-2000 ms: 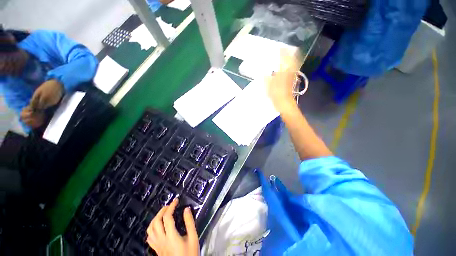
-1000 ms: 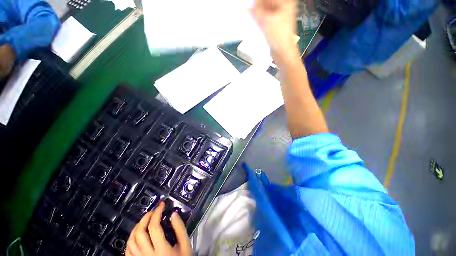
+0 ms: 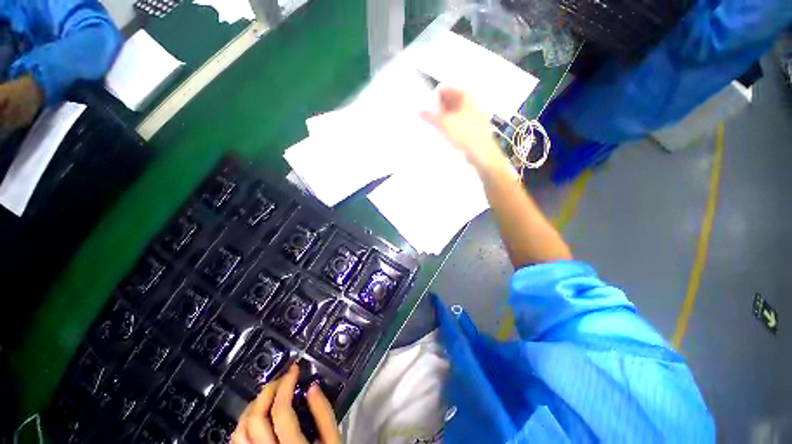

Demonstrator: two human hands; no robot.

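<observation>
A shiny black blister tray (image 3: 195, 303) with square pockets lies on the green bench in front of me. Dark glossy parts or raised rings show in its pockets. My left hand (image 3: 282, 412) is at the tray's near edge, with thumb and fingers around a small black part (image 3: 306, 386). My right hand (image 3: 458, 117) is over white sheets (image 3: 382, 130) right of the tray. It is blurred against the bright paper, and its grip on a sheet cannot be made out. Another white sheet pile (image 3: 434, 204) lies near the bench edge.
A coiled white cable (image 3: 528, 143) and crumpled clear plastic (image 3: 521, 30) lie beyond the sheets. A pale metal post (image 3: 384, 35) stands on the bench. A person in a blue smock (image 3: 65, 43) works across the bench, near dark trays. Another blue smock (image 3: 660, 78) is at upper right.
A large white sheet, raised in my right hand a second ago, is now lower, over the sheet piles. My right hand has moved down with it. My left hand stays at the tray's near edge.
</observation>
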